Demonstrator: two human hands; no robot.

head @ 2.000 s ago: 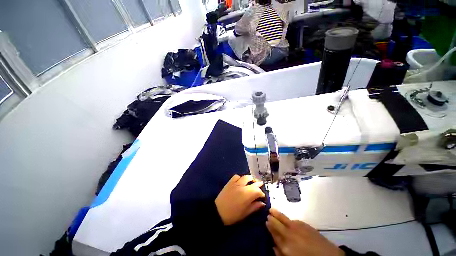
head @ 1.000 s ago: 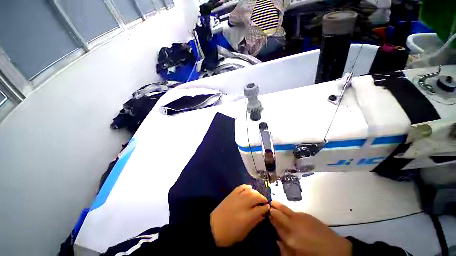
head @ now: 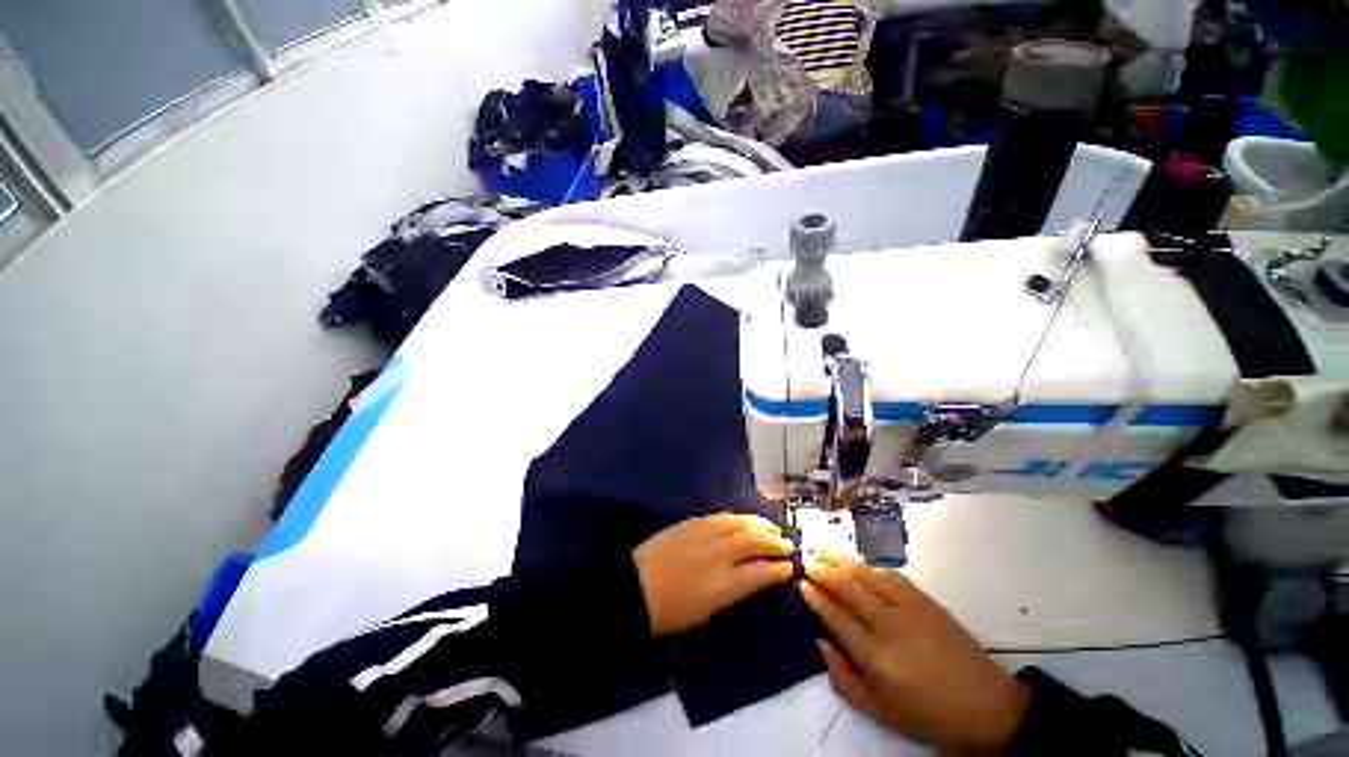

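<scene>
A dark navy garment panel [head: 636, 429] lies flat on the table left of the needle, its pointed end up beside the machine head. Its lower corner shows below my hands. The white sewing machine [head: 947, 355] has a blue stripe; its presser foot [head: 811, 500] is at the panel's right edge. My left hand [head: 716, 569] lies on the panel with fingers at its edge. My right hand [head: 910, 651] holds the same edge just below the presser foot. The fingertips of both hands nearly meet. Whether the needle is in the cloth cannot be seen.
A grey block [head: 880, 533] sits right of the presser foot. A table opening [head: 580, 266] holds dark cloth. Dark bundles [head: 422, 259] lie beyond the table's left edge, near a blue bin [head: 550, 175]. A dark cone [head: 1036, 141] stands behind the head. A person [head: 799, 67] sits behind.
The view has shifted. The panel's lower corner now shows below my hands. My right hand's fingers are straighter, and my left hand lies flatter on the cloth.
</scene>
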